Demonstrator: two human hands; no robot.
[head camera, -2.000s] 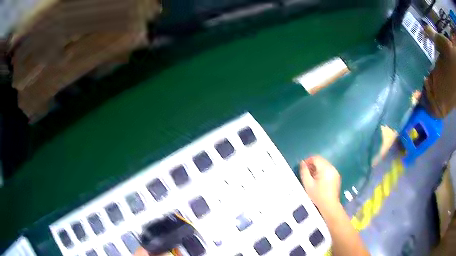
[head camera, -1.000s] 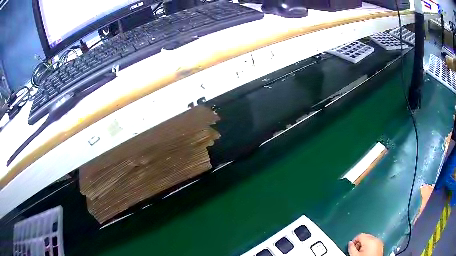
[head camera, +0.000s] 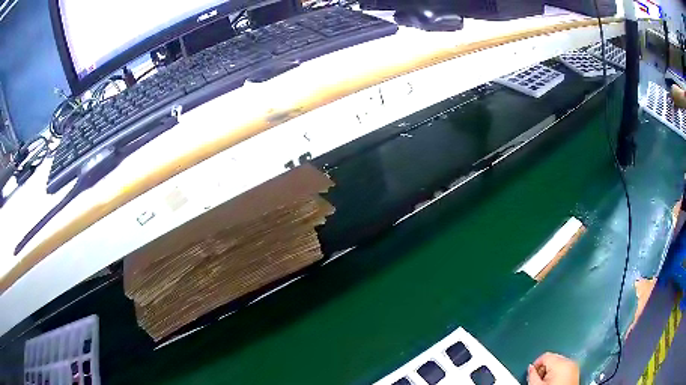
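Note:
A white tray (head camera: 453, 341) shows only its upper corner at the bottom edge. Dark rounded units (head camera: 431, 371) sit in the pockets that show. A dark unit (head camera: 483, 375) is in the pocket nearest my right hand. My right hand (head camera: 554, 370) is curled on the mat just right of the tray, cut off by the bottom edge; whether it holds anything cannot be told. My left hand and the scanner are out of the picture.
A pale strip (head camera: 553, 249) lies on the green mat (head camera: 391, 308). Brown cardboard sheets (head camera: 233, 256) stand under the white shelf with keyboard (head camera: 226, 68) and monitor (head camera: 135, 30). A black cable (head camera: 626, 248) runs down the right. Another tray (head camera: 62, 350) is at left; another person's hand (head camera: 678, 95) is far right.
The view has lifted from the tray to the shelf, and my left hand with the scanner has left the picture. The tray pocket by my right hand looked white and now looks dark.

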